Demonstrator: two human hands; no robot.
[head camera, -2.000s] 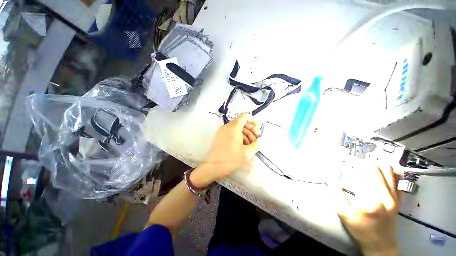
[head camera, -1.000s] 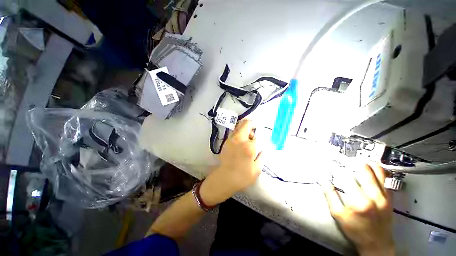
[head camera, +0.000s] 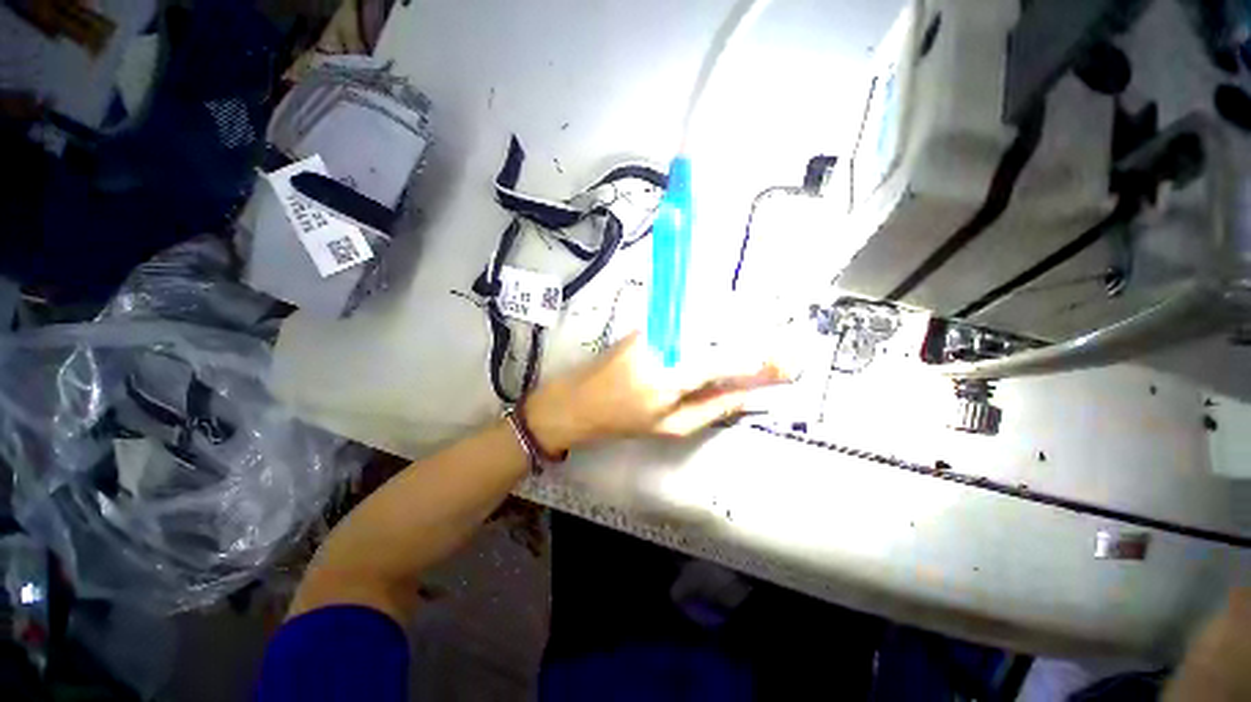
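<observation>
My left hand (head camera: 672, 395) reaches over the machine bed, fingers stretched towards the needle area (head camera: 858, 336) of the white sewing machine (head camera: 988, 206). Lamp glare washes out the fingertips; whether cloth lies under or between them cannot be told. My right hand (head camera: 1218, 661) is blurred and cut off at the lower right edge, away from the needle area. A light-blue lamp head (head camera: 670, 261) hangs in front of the bed. Loose black-and-white ties (head camera: 563, 215) with a white ticket (head camera: 530, 298) lie left of it.
A tied stack of grey pieces (head camera: 305, 250) with a paper ticket (head camera: 324, 220) lies at the table's left edge. A crumpled clear plastic bag (head camera: 261, 480) is beside the table below it. The black slot line (head camera: 947, 470) runs right along the bed.
My right hand has left the needle area for the lower right edge. My left hand has stretched its fingers towards the needle area. The view has shifted right, so the table things appear further left.
</observation>
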